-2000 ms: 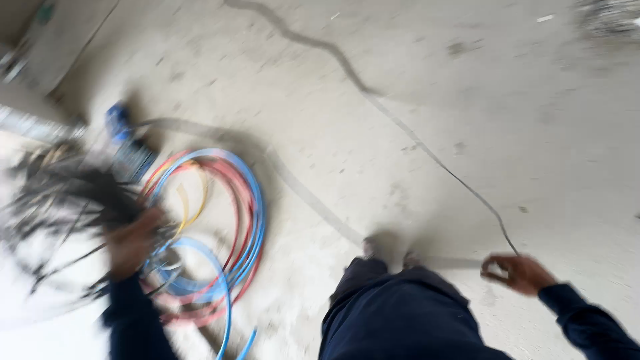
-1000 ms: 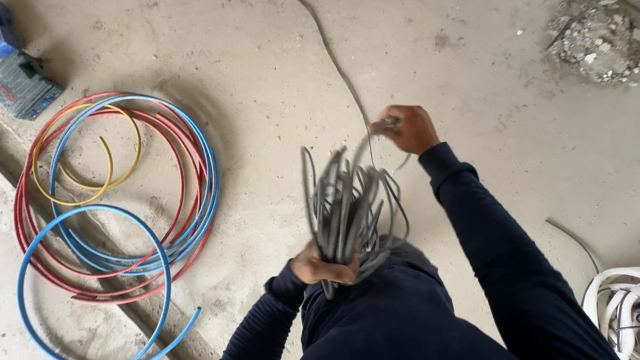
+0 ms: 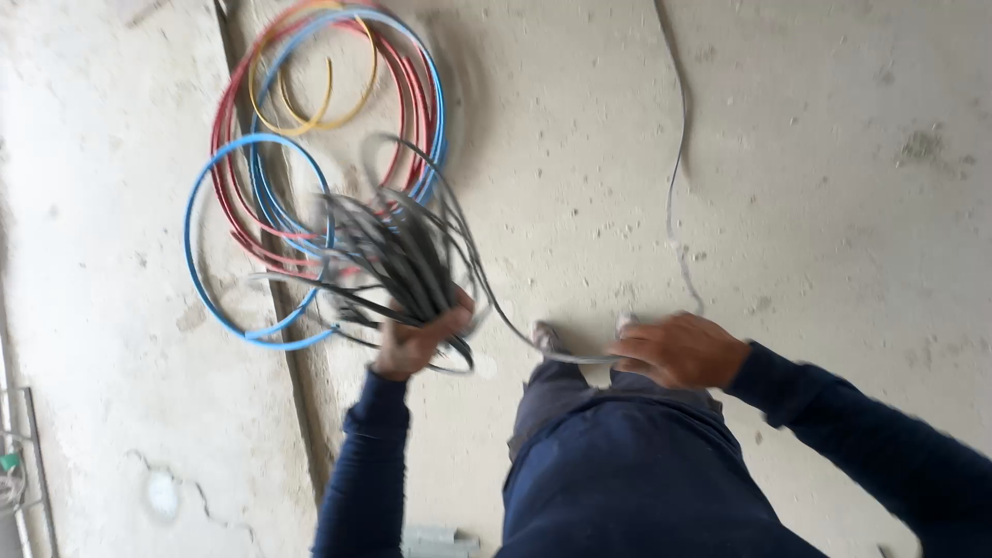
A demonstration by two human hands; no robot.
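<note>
My left hand (image 3: 422,337) is closed around a loose, looped bundle of dark grey cable (image 3: 415,260), blurred by motion. From the bundle a single strand sags across to my right hand (image 3: 678,350), whose fingers are closed on it in front of my legs. A long thin stretch of grey cable (image 3: 682,147) runs over the concrete floor from the top of the view down to near my right hand. Behind the bundle, on the floor, lie coils of red tubing (image 3: 221,147), blue tubing (image 3: 188,232) and a smaller yellow piece (image 3: 374,74).
A dark groove (image 3: 298,403) crosses the concrete floor (image 3: 837,232) under the coils. My shoes stand just ahead of my legs. A metal frame (image 3: 35,465) is at the lower left edge, and a grey object (image 3: 442,542) lies at the bottom, beside my left sleeve.
The bundle, in front of my body a second ago, is now out to the left near the coils. My hands are farther apart, with the strand stretched between them. The view has shifted.
</note>
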